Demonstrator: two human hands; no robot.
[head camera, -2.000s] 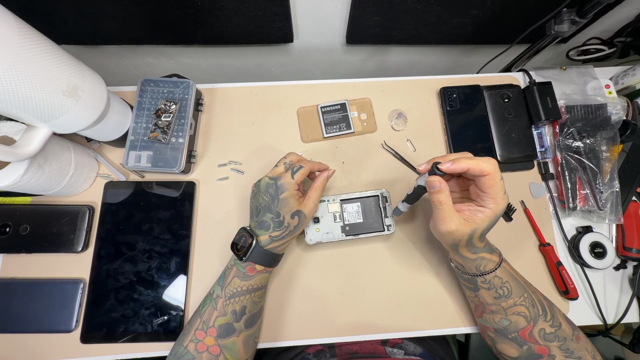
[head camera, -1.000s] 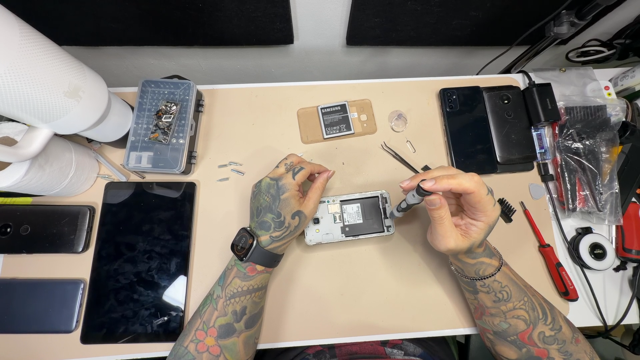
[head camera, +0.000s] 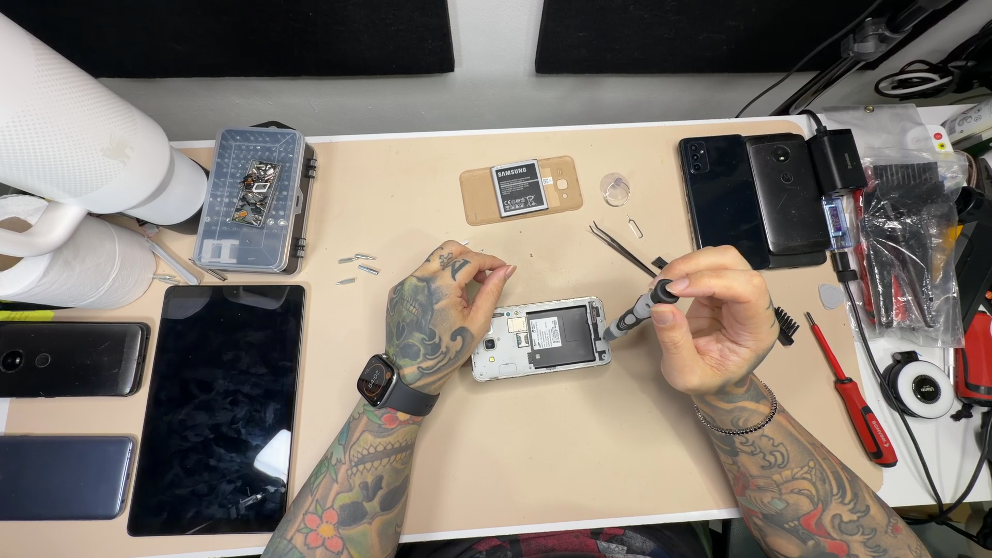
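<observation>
A smartphone with its back off (head camera: 504, 363) lies on the beige mat, its battery bay showing. My right hand (head camera: 717, 318) grips a grey and black precision screwdriver (head camera: 637, 311) by its cap end; the tip reaches the phone's right end. My left hand (head camera: 442, 314) rests at the phone's left end, thumb and forefinger close together; whether something tiny is between them cannot be told. Beyond the phone, a Samsung battery (head camera: 520, 189) lies on a gold back cover (head camera: 477, 203). Black tweezers (head camera: 620, 248) lie left of my right hand, near a SIM eject pin (head camera: 635, 227).
Screwdriver bits (head camera: 368, 270) lie left of my left hand. A tablet (head camera: 217, 411), two phones and a clear-lidded plastic case (head camera: 252, 201) stand at left. At right are more phones (head camera: 722, 201), a small brush (head camera: 786, 325), a red screwdriver (head camera: 860, 411) and cables.
The screwdriver has become more upright since two seconds ago, and my right hand's fingers have shifted on its cap. My left hand and the phone have stayed nearly still.
</observation>
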